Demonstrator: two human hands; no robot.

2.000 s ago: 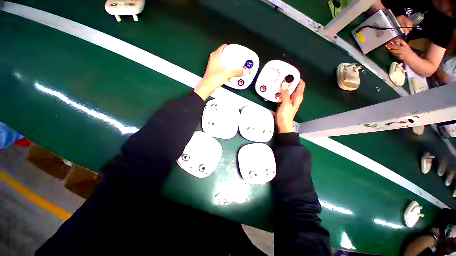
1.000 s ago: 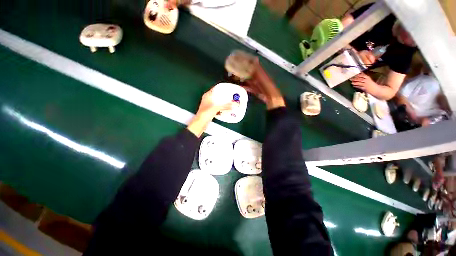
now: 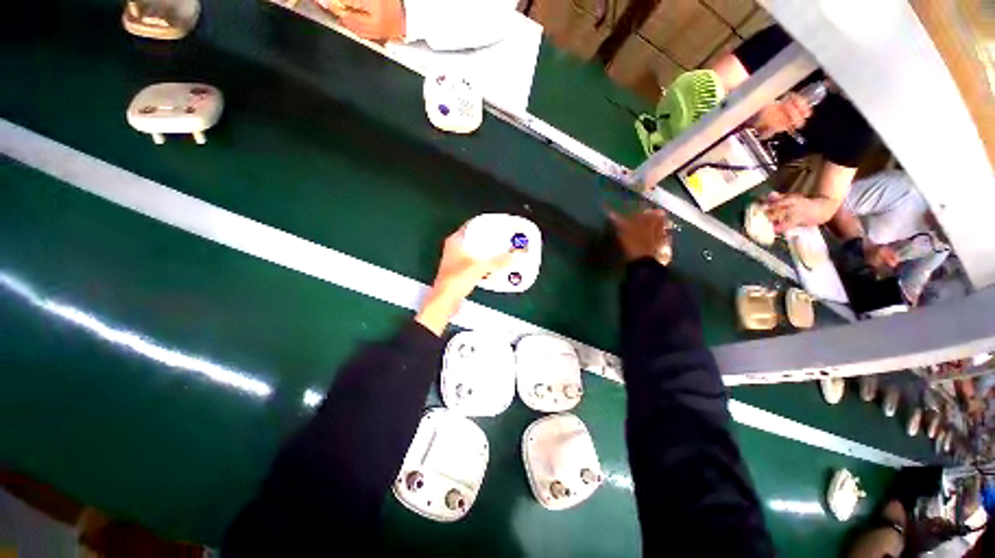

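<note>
My left hand (image 3: pixel 464 270) holds a white plug-in unit (image 3: pixel 493 231) over the belt's near edge, with its blue display and a reddish round spot facing up. My right hand (image 3: pixel 642 234) is stretched out over the belt, blurred; a small pale part of a unit (image 3: pixel 666 251) shows at its fingers, and the grip is unclear. Below the rail (image 3: pixel 327 265), four white units lie grouped on the green worktop: upper left (image 3: pixel 478 374), upper right (image 3: pixel 549 373), lower left (image 3: pixel 442 463) and lower right (image 3: pixel 561 460).
Another unit (image 3: pixel 453 104) lies near the belt's far edge. A pronged unit (image 3: pixel 175 107) lies upper left; two more (image 3: pixel 757 308) lie right of my right hand. A grey metal post (image 3: pixel 851 336) crosses at right. Across the line are a green fan (image 3: pixel 687 100) and a person's arms (image 3: pixel 813 207).
My right hand has moved right, away from my left hand, and the unit it carried no longer shows there. My left hand still holds its unit. The view has shifted.
</note>
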